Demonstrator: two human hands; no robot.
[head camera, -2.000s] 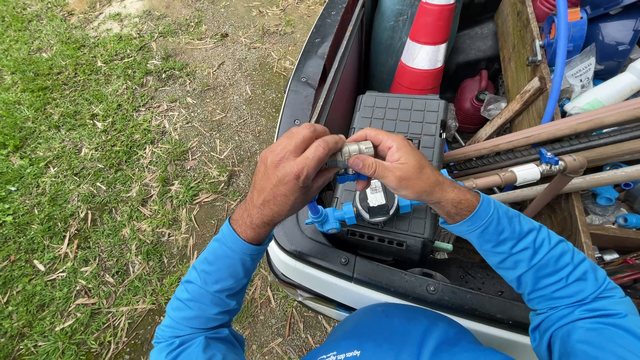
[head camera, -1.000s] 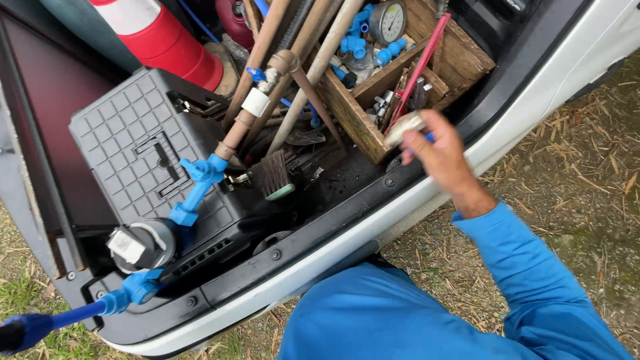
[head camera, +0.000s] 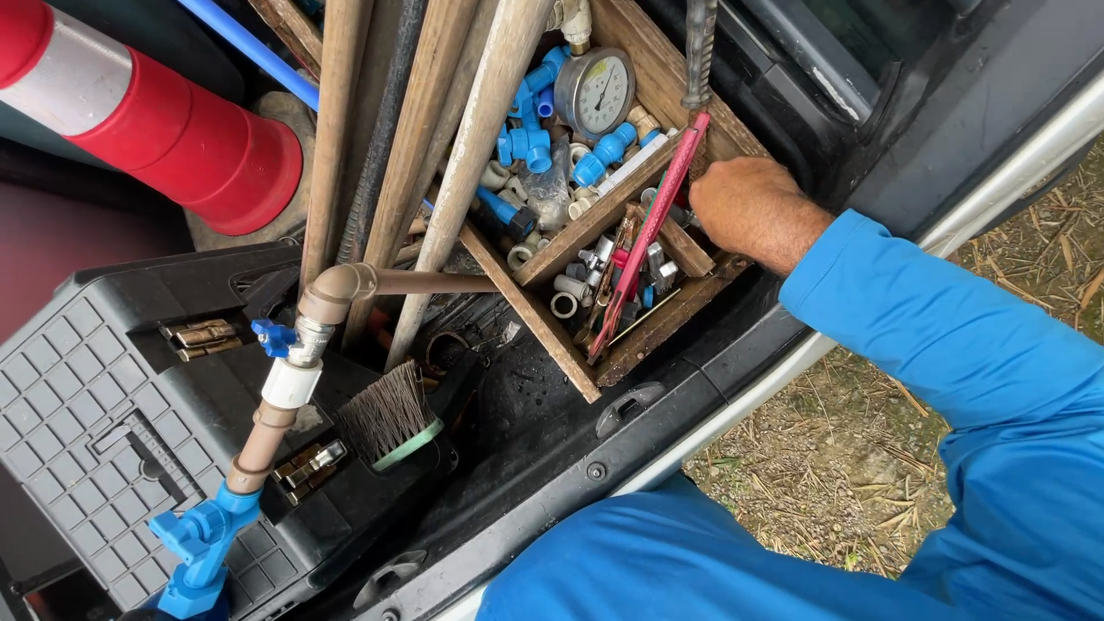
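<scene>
My right hand (head camera: 749, 207) reaches down into the right side of a wooden divided box (head camera: 595, 228), beside a red-handled tool (head camera: 651, 233) that leans across the dividers. Its fingers are hidden below the hand, so what they hold does not show. Blue pipe fittings (head camera: 606, 153) and a round pressure gauge (head camera: 595, 92) lie in the upper compartment; small metal fittings (head camera: 595, 263) lie in the lower one. My left hand is out of view. A brown pipe (head camera: 262, 438) with a white coupling, a blue-handled valve (head camera: 274, 337) and a blue fitting (head camera: 205, 536) crosses the toolbox.
A black toolbox (head camera: 90, 418) stands at the left, with a brush (head camera: 392, 418) by its edge. Wooden poles (head camera: 470, 164) lean across the truck bed near a red and white traffic cone (head camera: 198, 142). The bed's rim (head camera: 552, 496) runs diagonally below the box.
Two seconds ago both hands held a metal fitting over the toolbox. My right hand then carried a pale object near the wooden box and is now inside it. The view has swung right.
</scene>
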